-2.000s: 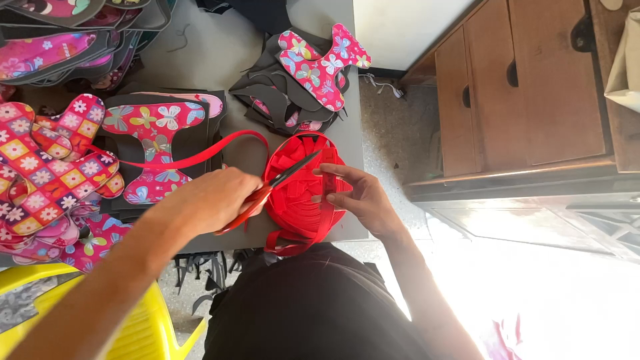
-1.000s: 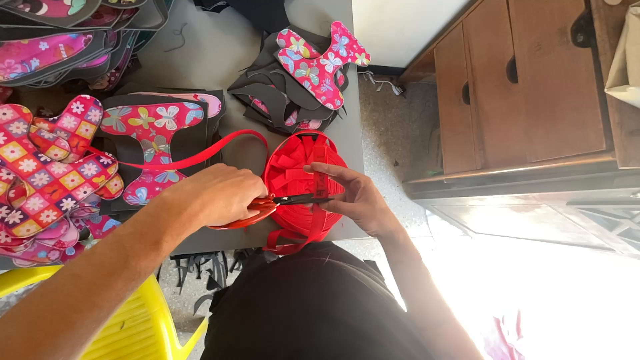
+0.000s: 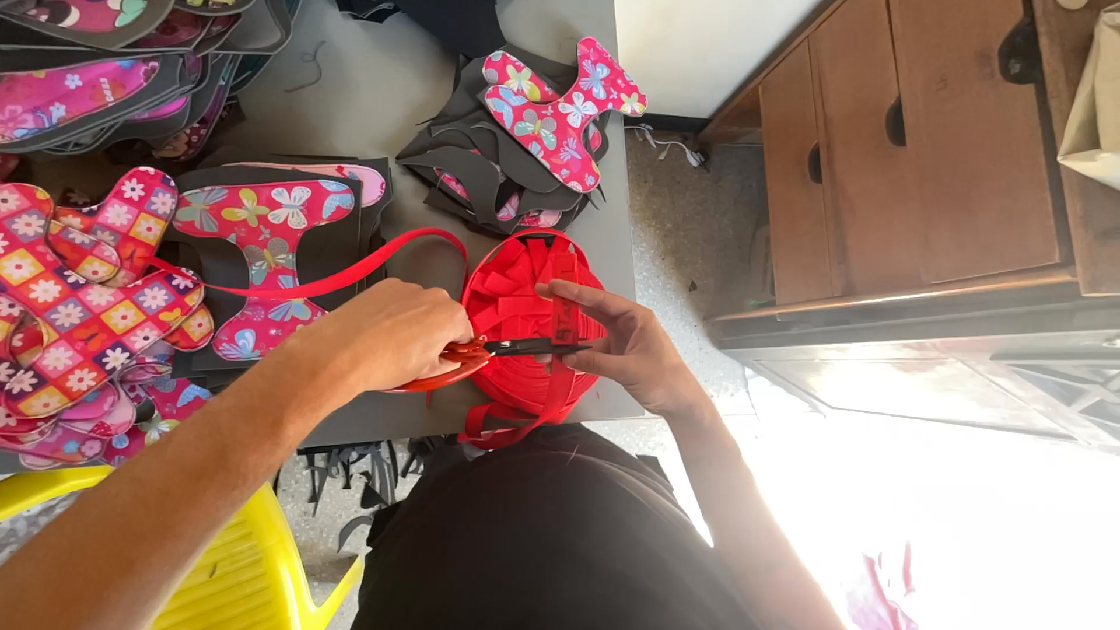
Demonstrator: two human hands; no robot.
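Note:
My left hand [image 3: 407, 337] grips red-handled scissors [image 3: 525, 347], their dark blades pointing right across a red strap [image 3: 564, 306] that bears dark marks. My right hand [image 3: 626, 350] pinches this strap between thumb and fingers, near the blade tips. Whether the blades have cut through it cannot be told. Below both hands lies a roll of red strap [image 3: 534, 389] at the table edge, with several short red pieces [image 3: 507, 284] heaped on it. A loose length of red strap [image 3: 350, 273] curves left from the roll over a butterfly-print fabric piece [image 3: 267, 254].
Flower-check fabric pieces [image 3: 79, 306] and stacked dark-edged pieces [image 3: 79, 96] fill the grey table's left side. Another butterfly-print pile [image 3: 569, 114] sits beyond the roll. A yellow plastic chair [image 3: 236, 560] stands at lower left; a wooden drawer cabinet [image 3: 971, 149] is at right.
The scissors have swung from pointing up and right to lying level across the strap at my right hand. My left hand has shifted slightly, and my right hand has stayed near the same spot.

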